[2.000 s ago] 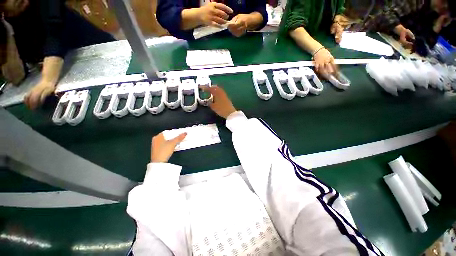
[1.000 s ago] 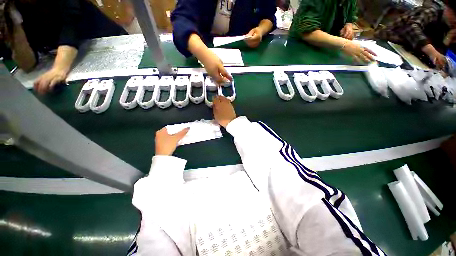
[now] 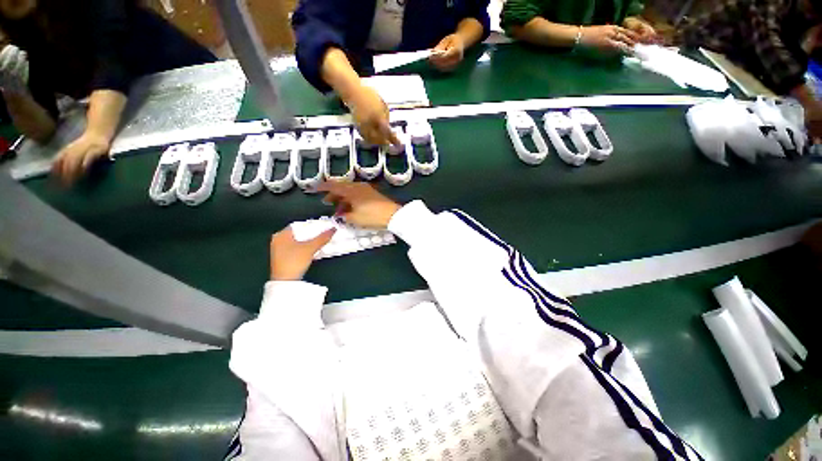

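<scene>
My left hand [image 3: 296, 250] holds a white sticker sheet [image 3: 356, 241] by its left end, thumb on top, above the green belt. My right hand [image 3: 359, 205] is at the sheet's upper edge, fingers pointing left towards my left thumb. Whether it pinches a small label is too small to tell. White oval plastic housings with open centres stand in a row just beyond my hands, one of them [image 3: 309, 162] straight beyond my right fingertips. Two more [image 3: 196, 174] lie to the left and several [image 3: 525, 138] to the right.
A co-worker's hand [image 3: 370, 115] reaches onto the housings from across. A grey post [image 3: 248, 58] rises at the back left. Translucent white units [image 3: 744, 129] lie far right, rolled white sheets [image 3: 744, 347] lower right. A printed label sheet [image 3: 433, 419] covers my lap.
My right hand has drawn back from the housings to the sheet. The co-worker's hand opposite has moved slightly left and down. The green-sleeved person's hands are now together over white sheets.
</scene>
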